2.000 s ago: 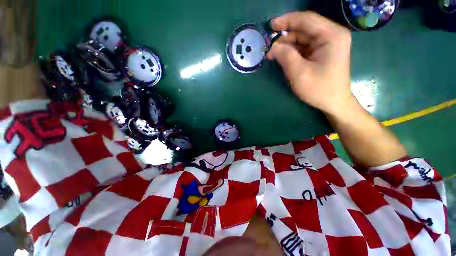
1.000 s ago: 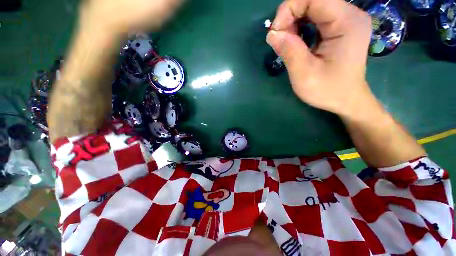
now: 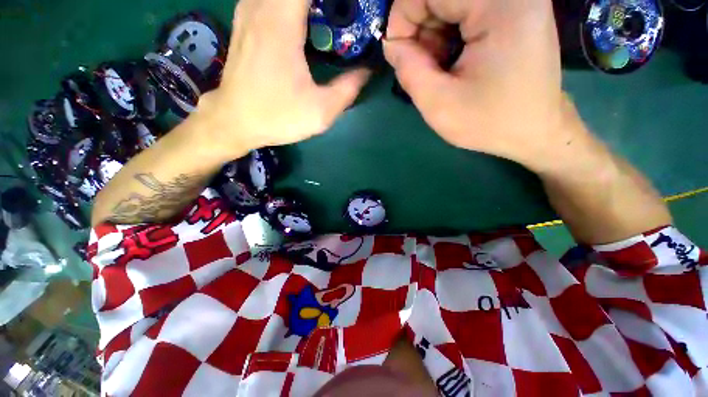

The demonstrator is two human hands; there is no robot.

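Observation:
My left hand (image 3: 283, 85) is at the top centre, cut off by the top edge, and holds a round circuit board (image 3: 351, 29) with a blue face and a green-teal spot. My right hand (image 3: 473, 77) is beside it, thumb and finger pinched on a small white plug (image 3: 379, 35) at the board's right rim. A dark part shows under the curled fingers of my right hand; its shape is mostly hidden. Whether the plug touches the board cannot be told.
Another round circuit board (image 3: 621, 31) with a digit display lies at the upper right. A heap of black round parts with white faces (image 3: 120, 89) spreads at left. One small white-faced part (image 3: 366, 211) lies near my clothing. A crumpled clear bag (image 3: 27, 260) is at the left edge.
My left hand has come from the upper left to the centre and now holds a circuit board. My right hand has moved slightly left, beside that board, still pinching the small plug.

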